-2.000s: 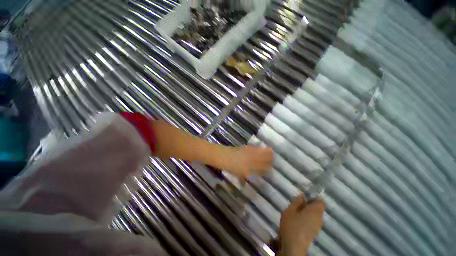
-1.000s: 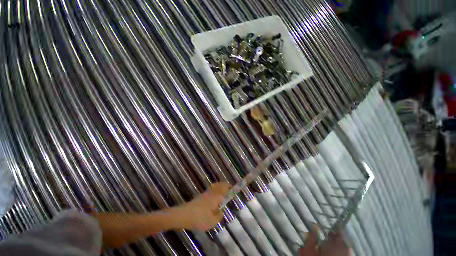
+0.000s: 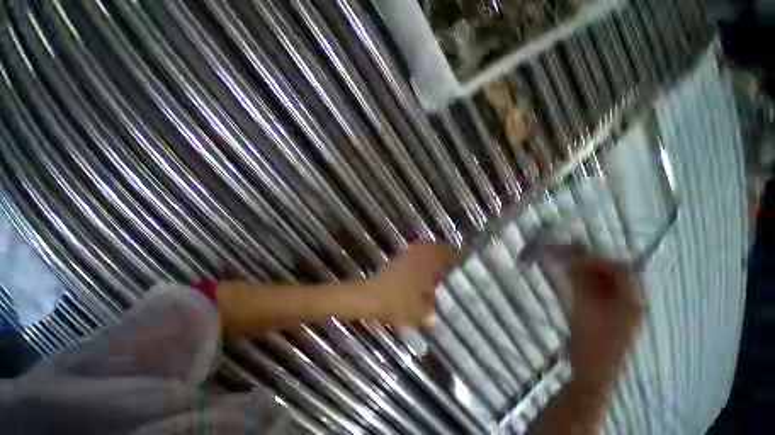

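Note:
A rectangular metal frame (image 3: 544, 189) lies over the line where bare metal tubes (image 3: 246, 161) meet white-covered tubes (image 3: 705, 280). My left hand (image 3: 410, 285) is closed on the frame's near left corner. My right hand (image 3: 602, 306) is blurred and reaches over the inside of the frame. A small dark grey blur shows at its fingertips; whether the hand grips it cannot be told. The frame's far right corner shows beyond my right hand, and part of its near side shows left of my right wrist.
A white parts bin (image 3: 438, 72) full of small metal fittings stands on the bare tubes at the top, cut off by the picture's edge. A tan piece (image 3: 512, 115) lies just below it. A dark area borders the tubes at the far right.
The view has shifted, so the bin sits higher and is cut off. My right hand has moved off the frame's far side to above its inside. My left hand stays at the frame's left corner.

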